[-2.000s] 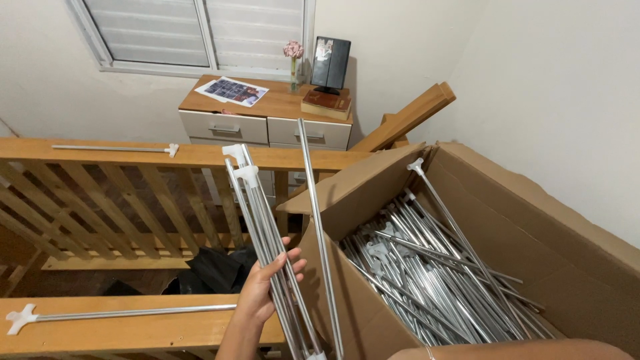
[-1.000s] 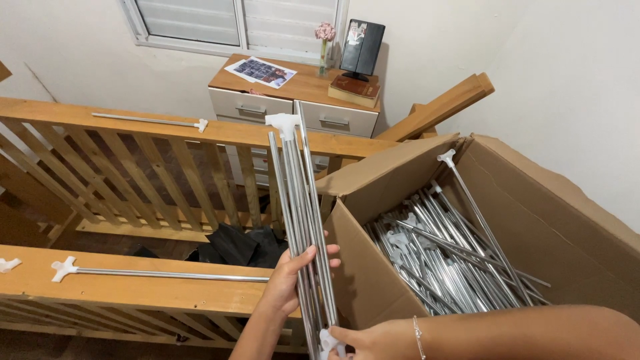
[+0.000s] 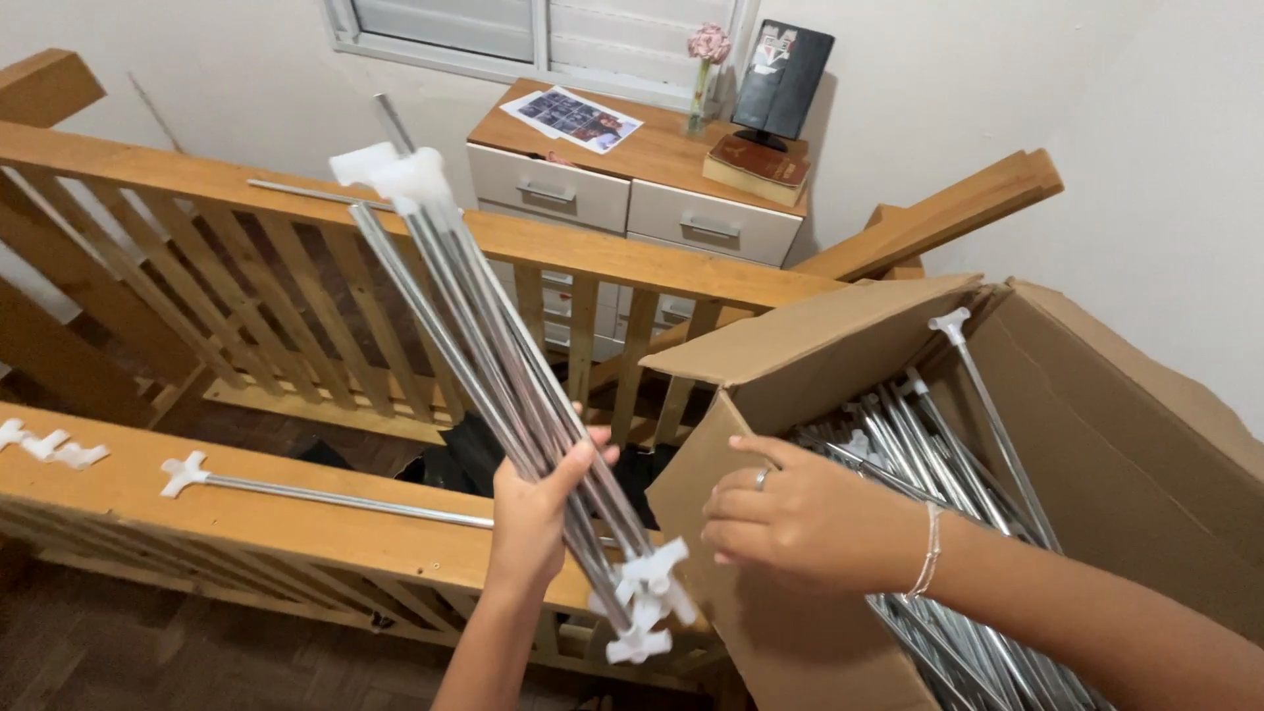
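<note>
My left hand [image 3: 548, 499] is closed around a bundle of metal tubes [image 3: 484, 346], which leans up to the left. White plastic connectors [image 3: 395, 176] cap its upper end, and more white connectors [image 3: 647, 597] cluster at its lower end. My right hand [image 3: 780, 509], with a ring and a bracelet, is over the near left side of a cardboard box [image 3: 790, 642]; its fingers are partly curled, and I see nothing held in it. Many loose metal tubes [image 3: 948, 464] lie in the box, partly hidden by my right arm. One tube with a white connector [image 3: 951, 324] leans in its far corner.
A tube with a connector [image 3: 185, 474] and several loose white connectors [image 3: 49, 446] lie on the near wooden rail [image 3: 326, 523]. Another tube [image 3: 296, 190] rests on the far slatted rail [image 3: 632, 252]. Beyond is a drawer unit [image 3: 548, 188] with papers, a vase, a book and a framed panel.
My right hand has moved from the bundle's lower connectors to the right, over the box edge. The bundle in my left hand now tilts further left. The view has shifted.
</note>
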